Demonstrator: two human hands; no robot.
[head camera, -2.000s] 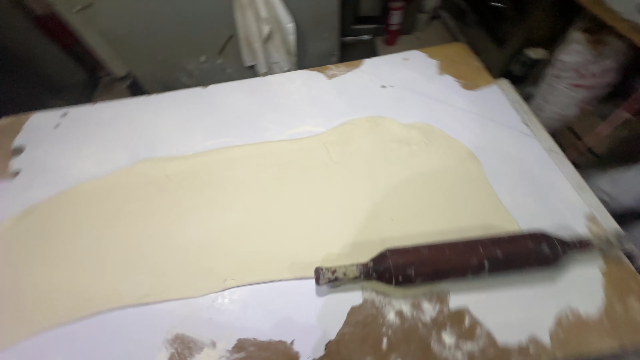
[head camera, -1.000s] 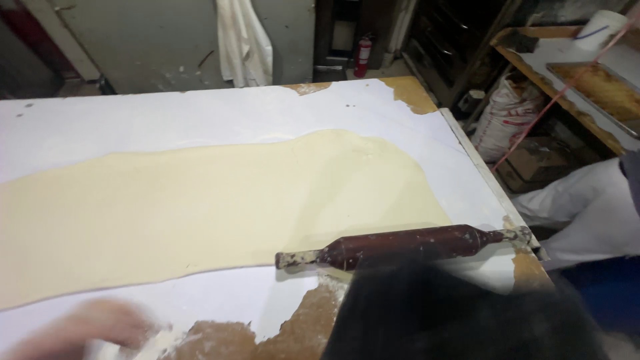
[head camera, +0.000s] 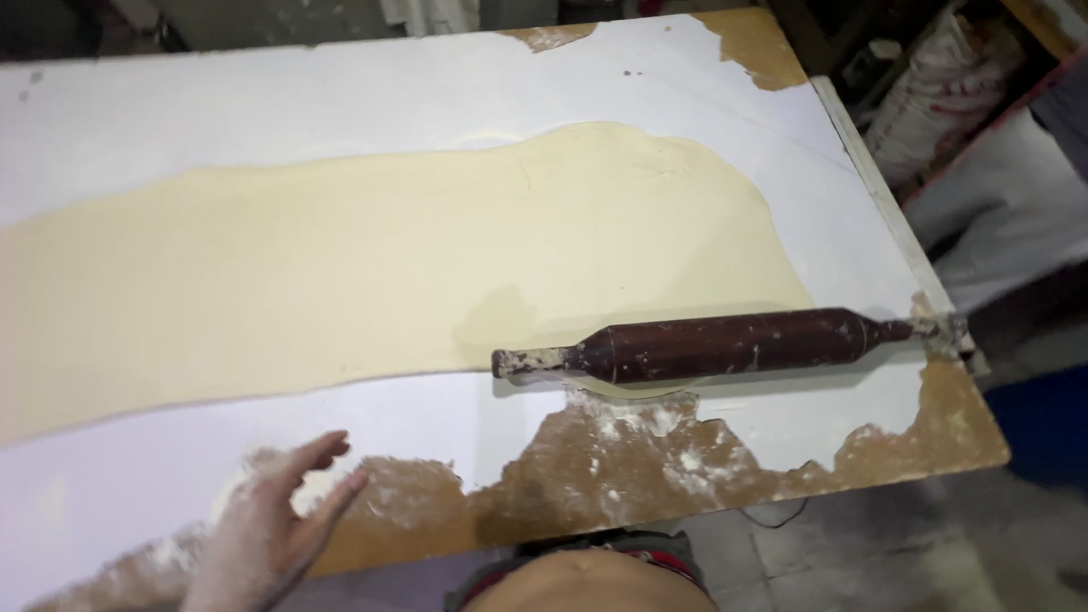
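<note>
A wide sheet of rolled dough (head camera: 382, 263) lies across the white-topped table (head camera: 340, 93), running off the left edge of the view. A dark wooden rolling pin (head camera: 722, 347) rests over the dough's near right edge, its handles smeared with dried dough. My left hand (head camera: 276, 506) is over the near left part of the table, beside loose white flour (head camera: 314, 489). Its fingers are apart and it holds nothing. My right hand is out of view.
The table's white covering is worn to brown wood (head camera: 629, 476) along the near edge. Beyond the right side stand a white sack (head camera: 939, 98) with red print and a person in light grey clothing (head camera: 1003, 204). A tiled floor (head camera: 816, 544) shows below.
My left hand, blurred at the lower left a second ago, now shows clearly over the flour. A dark shape near the rolling pin is gone from view. The view has tilted down.
</note>
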